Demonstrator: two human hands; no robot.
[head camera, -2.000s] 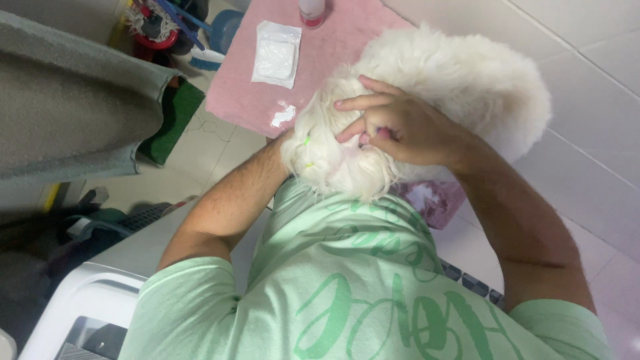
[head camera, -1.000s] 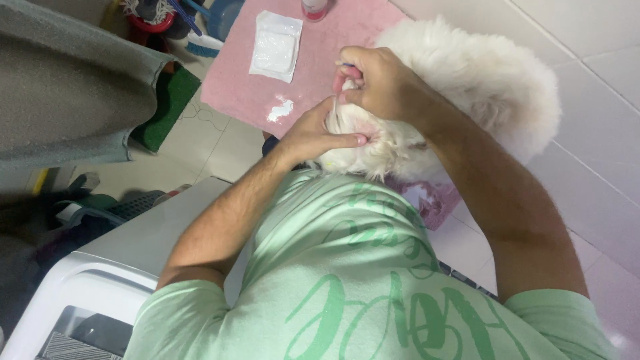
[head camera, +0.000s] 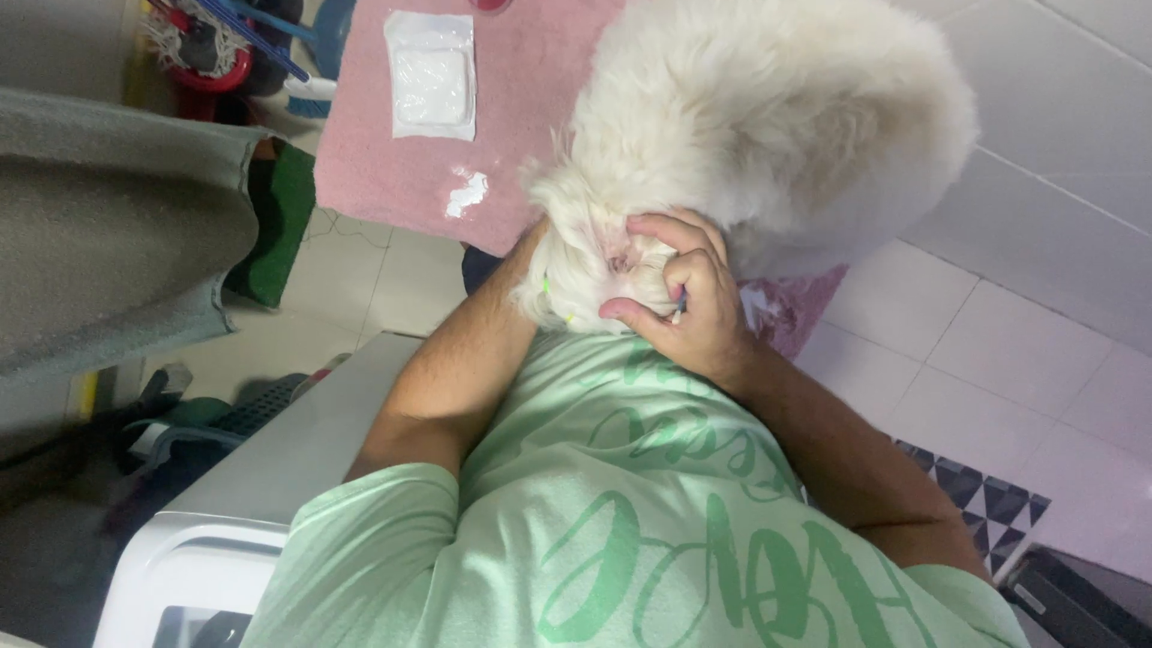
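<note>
A fluffy white dog (head camera: 765, 117) is on a pink towel (head camera: 396, 180), its head close to my shirt. My right hand (head camera: 697, 288) rests on the dog's head, with thumb and fingertips spread on either side of the pink inner ear (head camera: 619, 259). A small thin object (head camera: 679, 306), mostly hidden, is tucked in the curled fingers of that hand; its kind cannot be told. The dog's head hides my left hand, and only the forearm shows, reaching beneath the head. Small bright green and yellow bits show in the head fur.
On the towel lie an opened packet of white pads (head camera: 432, 81) and a patch of white powder (head camera: 466, 194). A tiled wall (head camera: 1062, 162) borders the right side. Left are a grey curtain (head camera: 117, 234), a mop in a red bucket (head camera: 202, 67) and a white appliance (head camera: 180, 558).
My left hand, visible holding the ear area one second ago, is now hidden by the dog's head. My right hand has come nearer my body and opened its thumb and fingertips across the ear.
</note>
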